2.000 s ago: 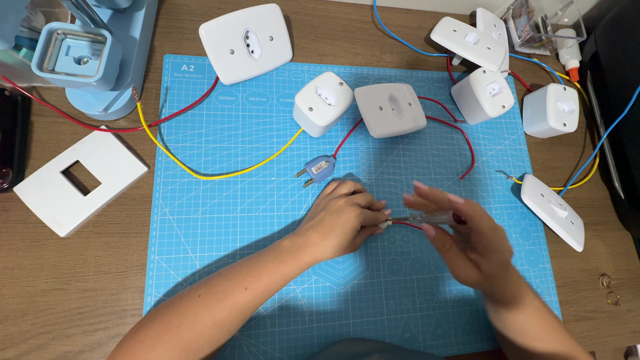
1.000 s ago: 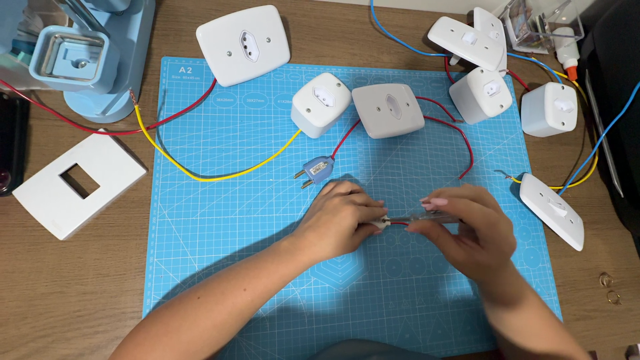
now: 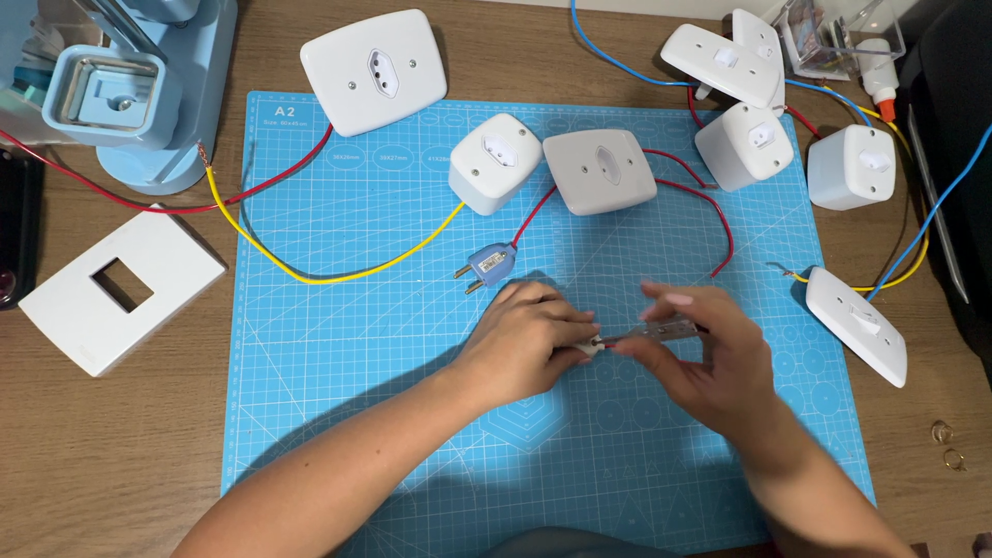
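My left hand [image 3: 535, 337] pinches a small white part [image 3: 590, 346] near the middle of the blue cutting mat [image 3: 349, 434]; the fingers hide most of it. To its right, my right hand [image 3: 697, 341] holds a screwdriver with a clear handle [image 3: 663, 332], its shaft pointing left at the white part. A short stretch of red wire shows between the two hands. Just above my left hand lies a blue plug [image 3: 491, 264], joined by red wire to a white socket plate [image 3: 599, 171]. A white boxed socket [image 3: 494, 163] with a yellow wire [image 3: 341, 279] sits beside that plate.
A large socket plate [image 3: 374, 72] overlaps the mat's top edge. At left are a blank white frame [image 3: 122, 287] and a light-blue stand [image 3: 167, 101]. Boxed sockets [image 3: 745, 146], switch plates [image 3: 856, 325] and blue wires crowd the right, near a glue bottle [image 3: 878, 74] and rings [image 3: 953, 459].
The fingers of my right hand have shifted about the screwdriver, closing around its handle and then lifting partly off. My left hand has stayed in place.
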